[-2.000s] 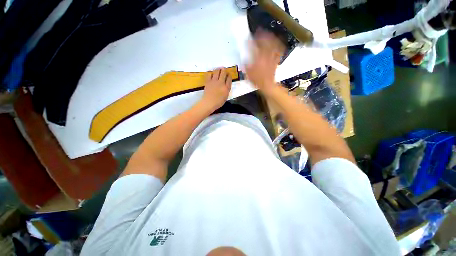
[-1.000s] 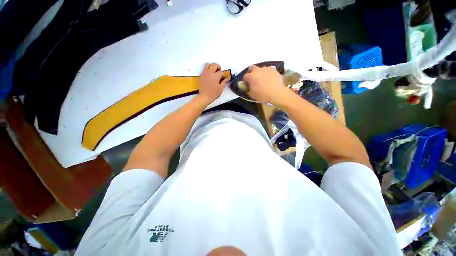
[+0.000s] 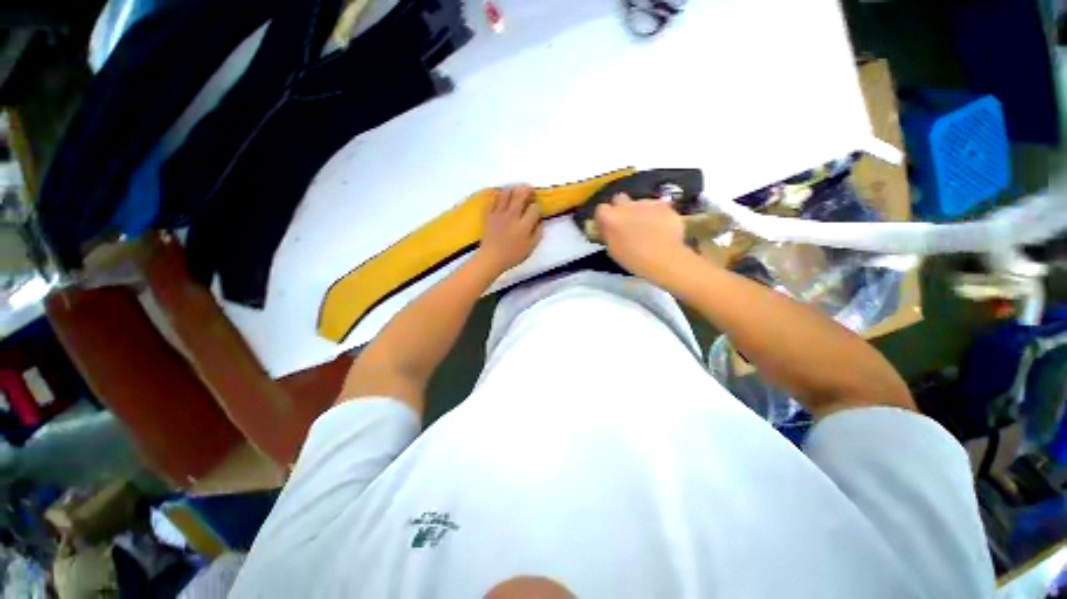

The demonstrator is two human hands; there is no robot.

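Observation:
The long curved yellow template (image 3: 410,252) lies on the white table near its front edge. A dark fabric rim shows along its lower side. My left hand (image 3: 511,225) presses flat on the template right of its middle, fingers close together. My right hand (image 3: 638,232) is closed around the handle of the steam iron (image 3: 661,185). The dark soleplate lies at the right end of the template, its tip over or against the lower edge. The handle is mostly hidden by my hand.
Dark cut panels (image 3: 275,140) are heaped on the table's left. Scissors (image 3: 649,14) lie at the far edge. The white hose (image 3: 842,234) runs right from the iron. A cardboard box (image 3: 895,176) and blue basket (image 3: 969,152) stand at right. A reddish-brown box (image 3: 152,374) is at lower left.
The view has shifted, so the table appears further right. The iron, beyond the template's right end a second ago, now overlaps that end. My left hand still presses on the template.

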